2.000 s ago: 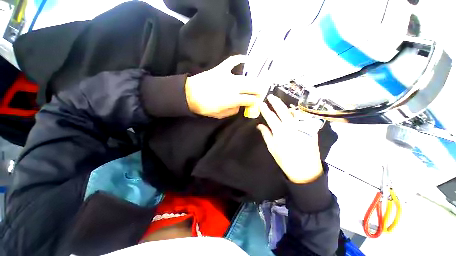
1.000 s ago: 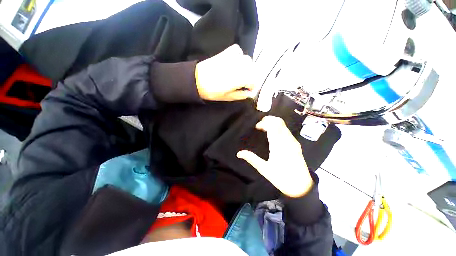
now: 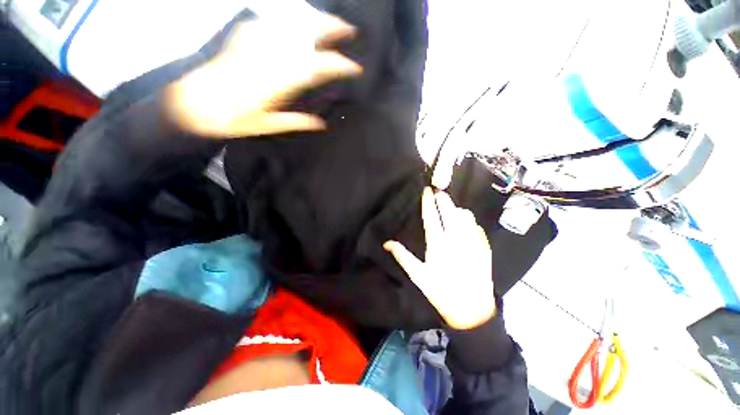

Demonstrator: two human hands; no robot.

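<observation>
A black garment lies over the white machine table and my lap, its right part under the presser foot and needle of a white sewing machine with a blue stripe. My left hand is blurred, raised over the garment at the upper left, fingers spread and holding nothing visible. My right hand lies flat on the garment just below and left of the needle, thumb apart from the fingers. A small whitish piece shows on the cloth beside the needle.
Scissors with one red and one orange-yellow handle lie on the white table at the lower right. A dark control panel is at the right edge. A red frame stands at the left. Teal and red clothing shows at my lap.
My left hand has left the cloth edge near the needle and moved up and left, opening. My right hand has drawn back slightly from the needle. The yellow strip seen earlier no longer shows.
</observation>
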